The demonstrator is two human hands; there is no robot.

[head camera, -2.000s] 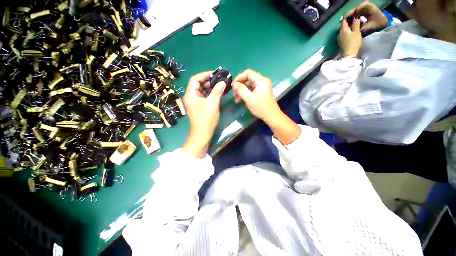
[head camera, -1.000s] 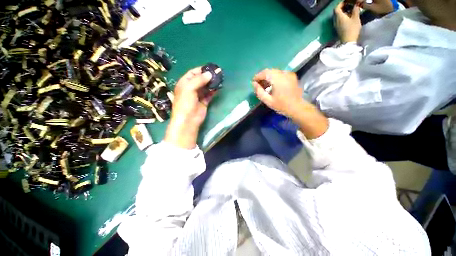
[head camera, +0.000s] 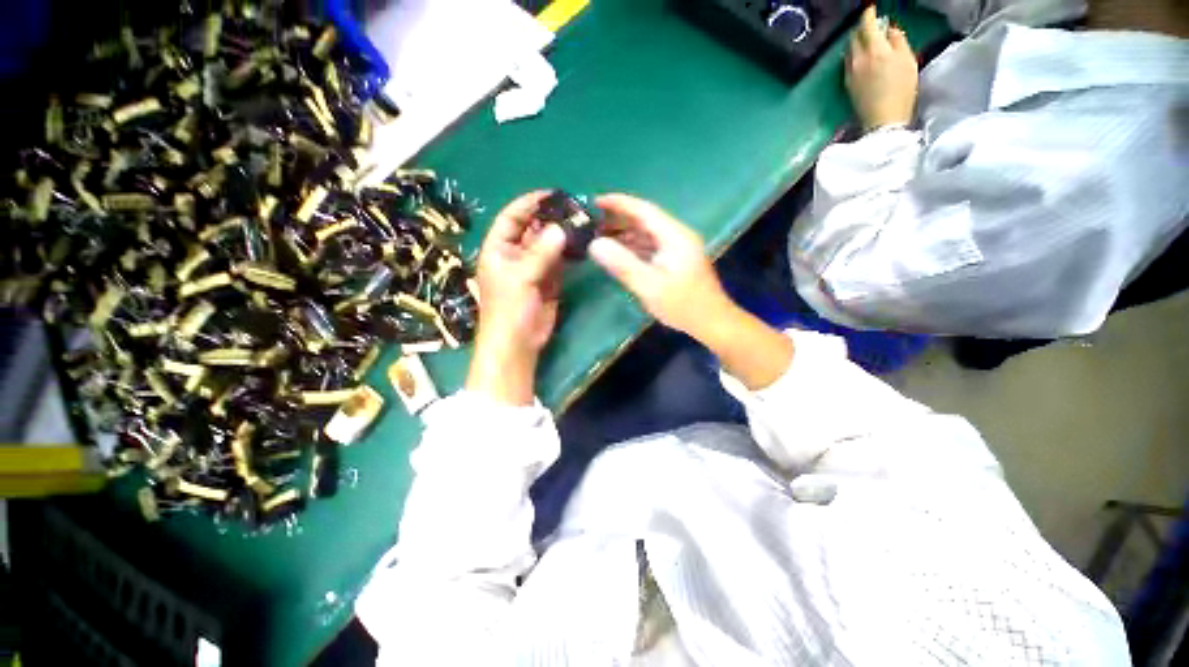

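A small dark round piece, probably a watch case (head camera: 570,224), is held in front of me over the green bench. My left hand (head camera: 519,267) grips it from the left with thumb and fingers. My right hand (head camera: 662,267) is at its right side, fingertips at or touching its edge. A small light spot shows on the piece; finer detail is blurred. A great heap of black binder clips with tan strips (head camera: 235,280) lies at the left. Two cream blocks (head camera: 353,414) lie beside the heap, near my left sleeve.
A white board (head camera: 443,78) and crumpled tissue (head camera: 526,87) lie beyond the heap, with a blue bin edge (head camera: 355,37). A black tray (head camera: 769,29) is at the far right of the bench (head camera: 652,117). A coworker's hand (head camera: 883,72) and sleeve are at right. A slotted black tray (head camera: 117,586) is lower left.
My right hand moved away to the right, then came back to the dark piece in my left hand. The coworker's visible hand has shifted, and the view has shifted.
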